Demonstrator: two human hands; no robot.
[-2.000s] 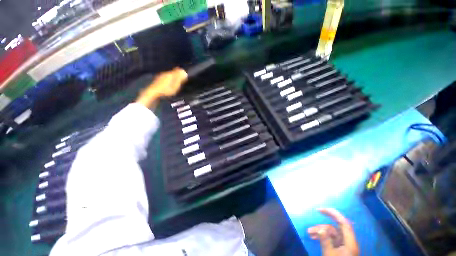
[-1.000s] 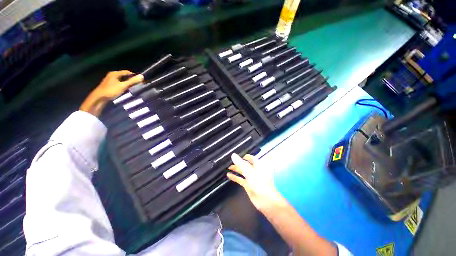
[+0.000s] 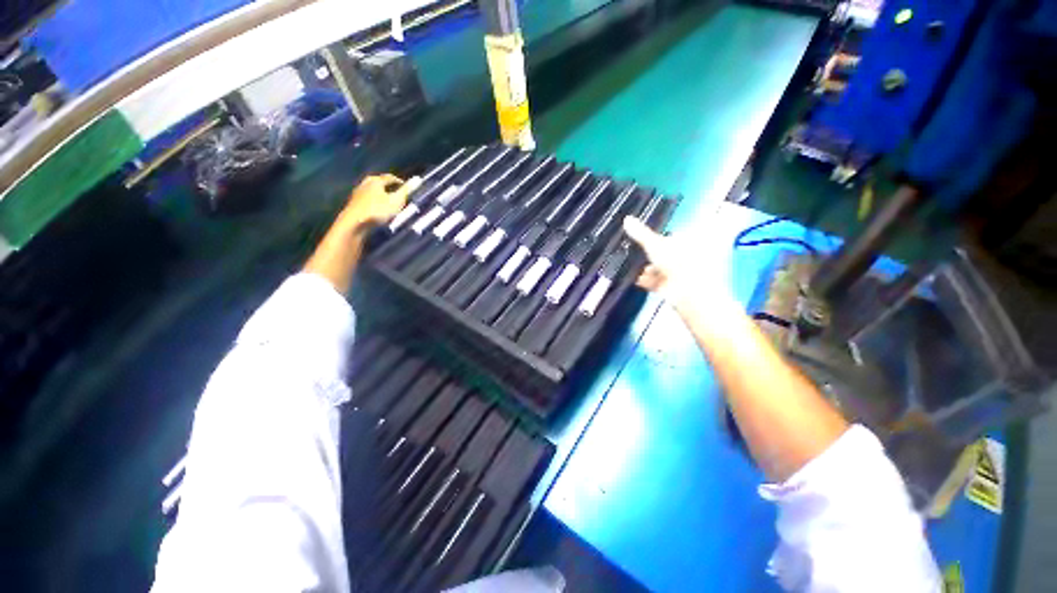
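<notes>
A black ribbed parts tray [image 3: 464,299] holds a row of several black sticks with bright silver ends. It lies on top of other black trays at the middle of the view. My left hand [image 3: 377,204] holds the tray's far left corner, with the fingertips partly hidden by the edge. My right hand [image 3: 672,264] is at its right end, thumb over the top edge and fingers at the side. Both hands are bare.
Another black tray [image 3: 400,388] with sticks lies nearer on the green-topped bench [image 3: 695,87]. The blue machine table [image 3: 632,463] carries a press with a clear guard [image 3: 968,336] at right. A yellow-banded post [image 3: 508,93] stands behind the trays.
The full tray under my hands has moved from the nearer stack onto the right-hand stack. A lower tray now shows at the nearer place. My right hand has moved farther forward, and the view has shifted.
</notes>
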